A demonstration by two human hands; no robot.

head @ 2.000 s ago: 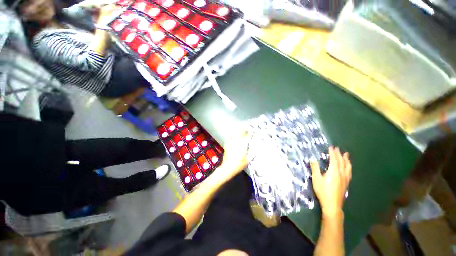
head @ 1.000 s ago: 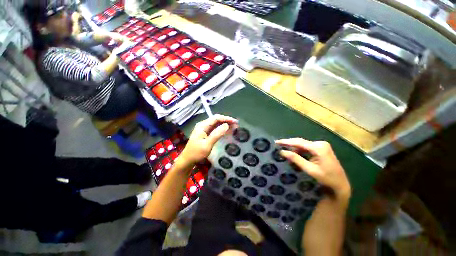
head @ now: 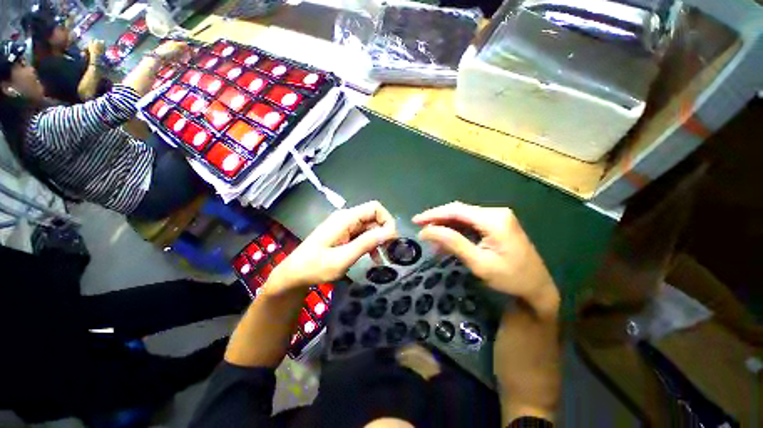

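A clear sheet (head: 410, 307) with rows of dark round parts lies close to my body, over my lap and the bench edge. My left hand (head: 339, 244) pinches the sheet's upper left corner, beside a dark round part (head: 404, 251). My right hand (head: 485, 247) is bare, above the sheet's upper right part, thumb and fingers apart; whether its fingertips touch the film is unclear.
A tray of red parts (head: 226, 109) sits on white liners (head: 280, 159) on the green bench (head: 435, 180). Another red tray (head: 316, 305) is low at left. A clear bin (head: 544, 96) and wrapped bundle (head: 422, 42) stand behind. People sit and stand at left.
The sheet came up off the bench into both hands and has since dropped nearer my body. My right hand has moved left, towards my left hand. The view has shifted right.
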